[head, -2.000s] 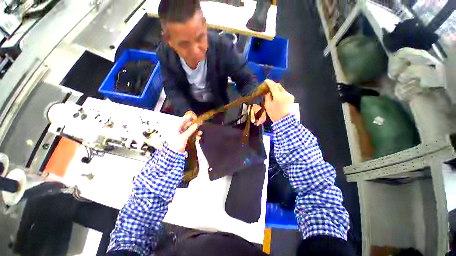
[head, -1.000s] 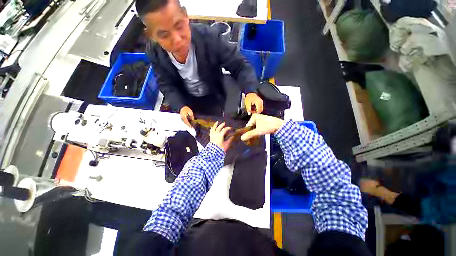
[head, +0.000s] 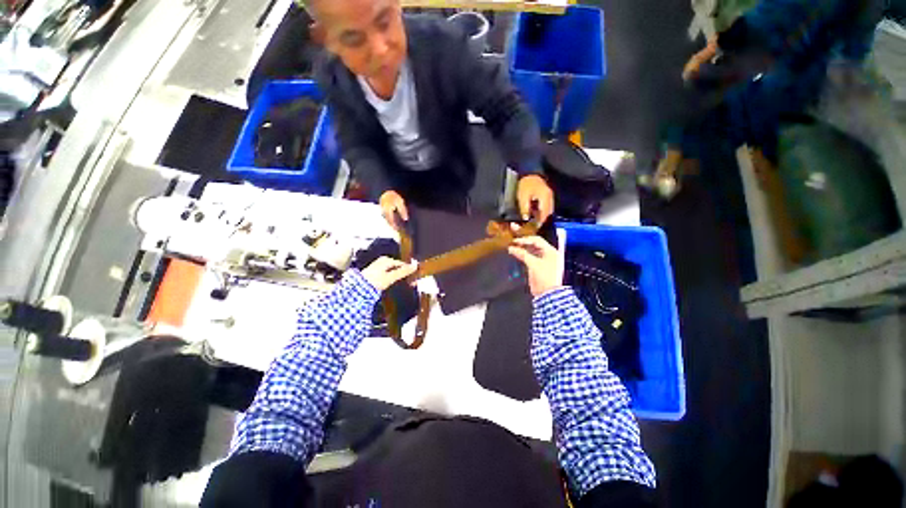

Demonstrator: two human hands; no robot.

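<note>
My left hand (head: 387, 271) and my right hand (head: 537, 262) hold the tan-brown strap harness (head: 462, 258) stretched between them over the white table (head: 382, 375). A strap loop hangs below my left hand onto the table. A co-worker's two hands hold the far side of the straps. A large dark purple-grey fabric piece (head: 447, 230) lies under the straps. A dark cut panel (head: 505, 342) lies nearer me on the table. A black part-sewn piece is partly hidden behind my left hand and the straps.
A white sewing machine (head: 248, 230) stands at left, with thread cones (head: 83, 349) nearer me. A co-worker (head: 427, 109) faces me across the table. Blue bins (head: 656, 327) hold black pieces at right and at back left. Another person (head: 775, 79) is at upper right, by shelving.
My hands have moved apart, and the strap is now stretched flat between them, with a loop hanging at left. The view has shifted, showing more of the right blue bin. Another person appears at upper right.
</note>
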